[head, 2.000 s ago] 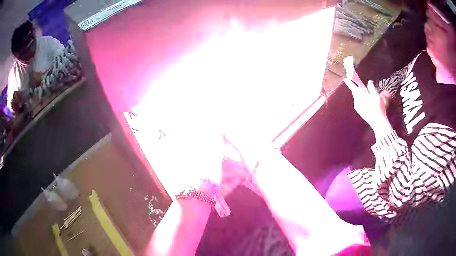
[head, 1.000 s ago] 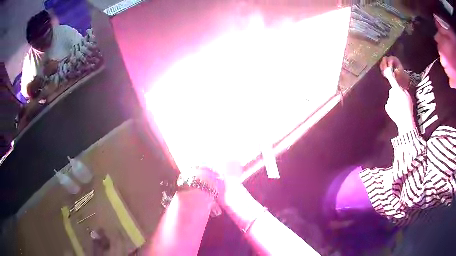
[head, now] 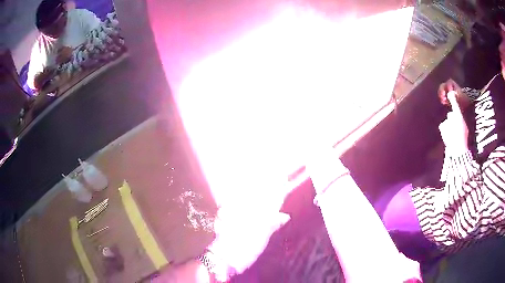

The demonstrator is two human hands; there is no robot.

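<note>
A brightly lit box-like panel area (head: 288, 105) fills the middle, washed out white and pink. My left hand (head: 246, 237) is at its near lower edge, overexposed, with a beaded band at the wrist. Its fingers and anything in them cannot be made out. My right forearm (head: 360, 221) reaches up from the lower right to the box's front edge, and my right hand is lost in the glare around its wrist end. No held piece can be told apart.
The brown bench (head: 141, 160) at left bears two white bottles (head: 87, 181), thin sticks (head: 94, 211), a small white pot (head: 107, 252) and yellow tape strips (head: 143, 226). A person in striped sleeves (head: 457, 193) is close at right; another person (head: 61, 44) is upper left.
My hands, close together a second ago, are now apart: the left is lower and nearer, the right forearm reaches farther up and right. The view has shifted, moving the box rightward.
</note>
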